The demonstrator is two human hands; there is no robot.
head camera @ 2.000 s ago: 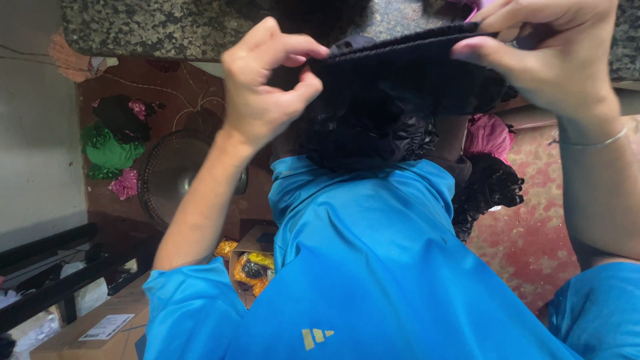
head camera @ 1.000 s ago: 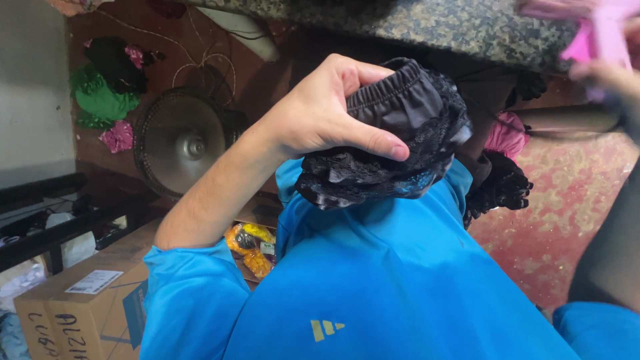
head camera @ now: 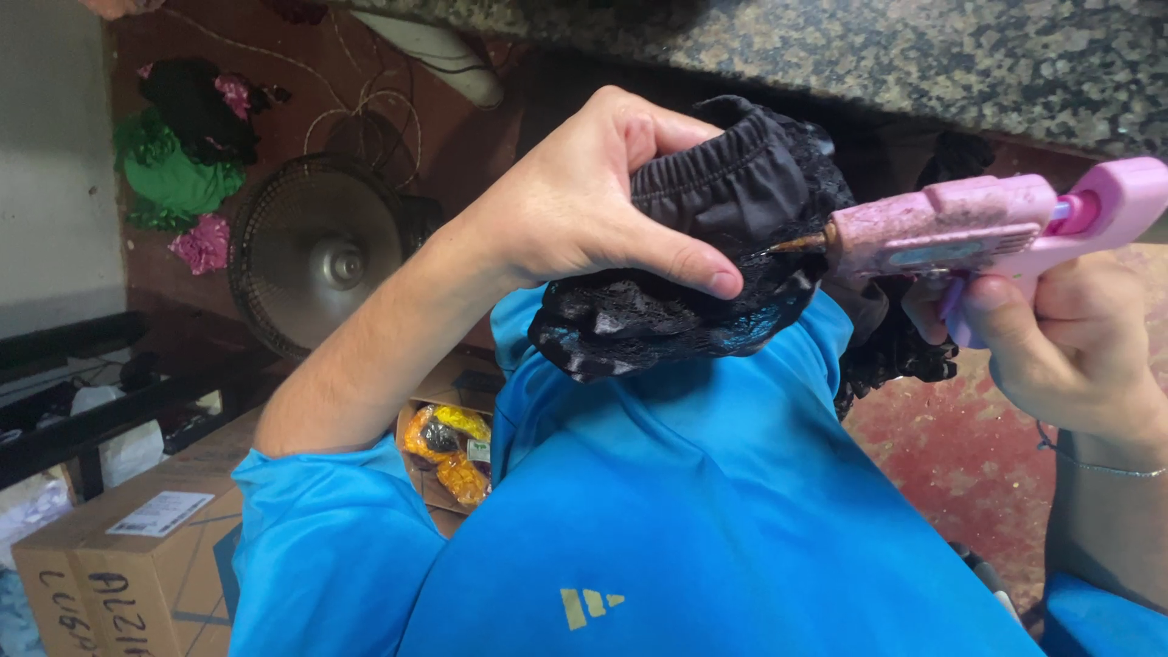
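My left hand [head camera: 630,196] grips a bunched black fabric garment [head camera: 675,315] by its gathered elastic edge, thumb in front and fingers hidden behind or inside it. The garment has lacy, shiny ruffles and hangs before my blue shirt. My right hand [head camera: 1058,338] holds a pink tagging gun [head camera: 949,228] by its handle, with fingers around the purple trigger. The tool's narrow pointed tip [head camera: 797,244] meets the black fabric just right of my left thumb; whether it pierces the cloth I cannot tell.
A granite worktop edge [head camera: 821,64] runs along the top. At left on the floor stand a round fan [head camera: 328,260] and green, black and pink fabric pieces [head camera: 178,182]. A cardboard box [head camera: 137,547] is lower left; another open box holds yellow and orange packets [head camera: 447,452].
The black garment was stretched between both hands, then stayed in my left hand alone. My right hand took hold of the pink tool and has brought its tip to the fabric.
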